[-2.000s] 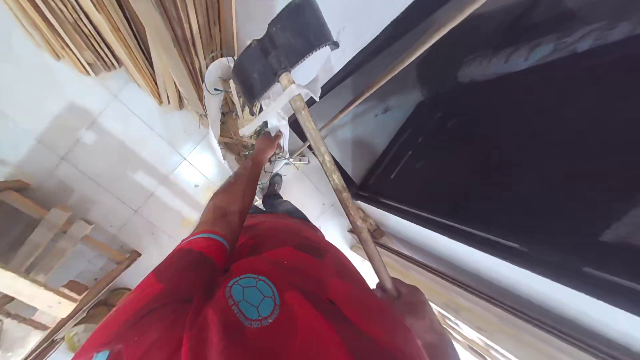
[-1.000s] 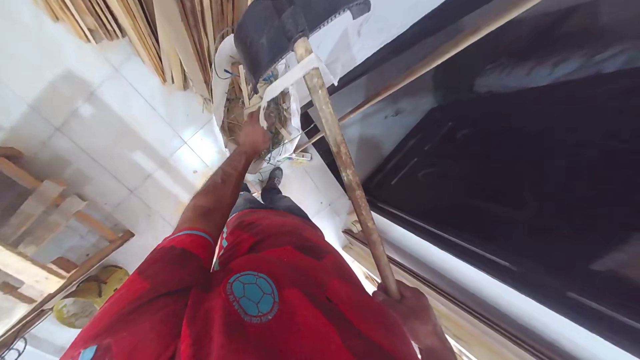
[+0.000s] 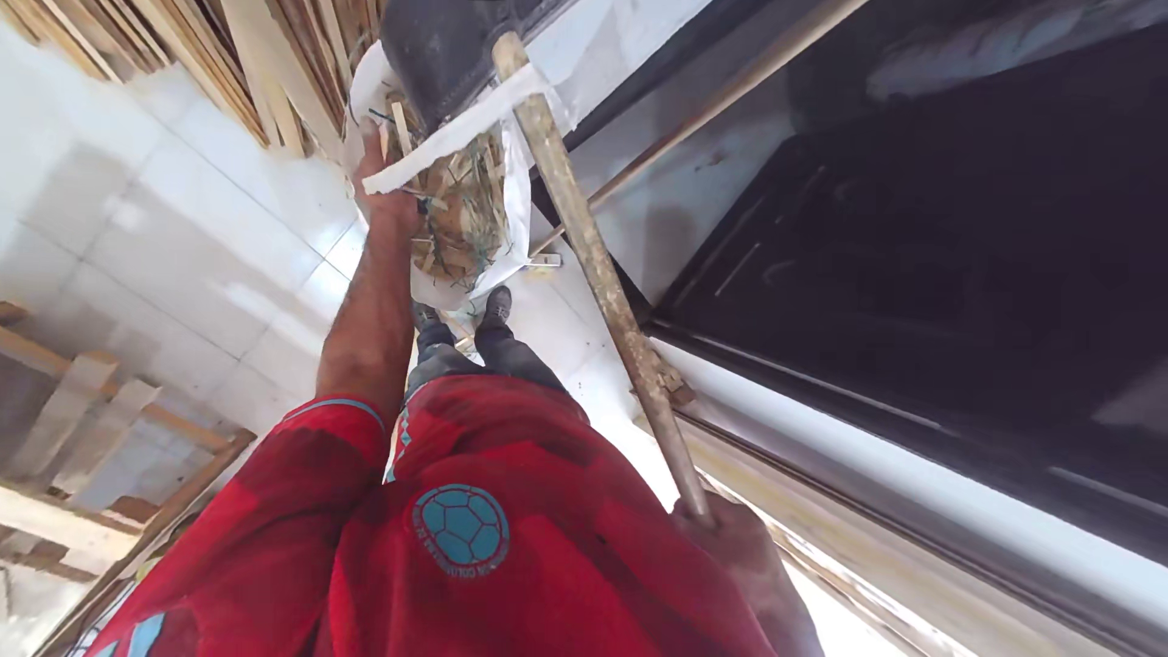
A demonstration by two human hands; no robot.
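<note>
In my right hand [image 3: 735,552], at the lower right, is the end of a long wooden handle [image 3: 607,283]. The handle runs up to a dark shovel blade [image 3: 438,55], which is over the far side of a white sack [image 3: 516,205]. Wood scraps, shavings and green strands [image 3: 461,214] fill the sack's mouth. At the sack's left edge, my left hand [image 3: 388,187] grips the rim, its fingers partly hidden by a loose white strip [image 3: 456,132]. That strip crosses the sack's mouth and touches the handle near the blade.
Wooden strips [image 3: 274,64] lie beyond the sack at the upper left. A wooden frame [image 3: 91,420] is at the lower left. On the right are a large dark panel [image 3: 912,274] and a slanting thin pole [image 3: 712,109]. My shoes [image 3: 497,306] are just below the sack.
My left hand has moved from the middle of the sack to its left edge. More of the sack's mouth and its scraps shows. My right hand keeps hold of the handle.
</note>
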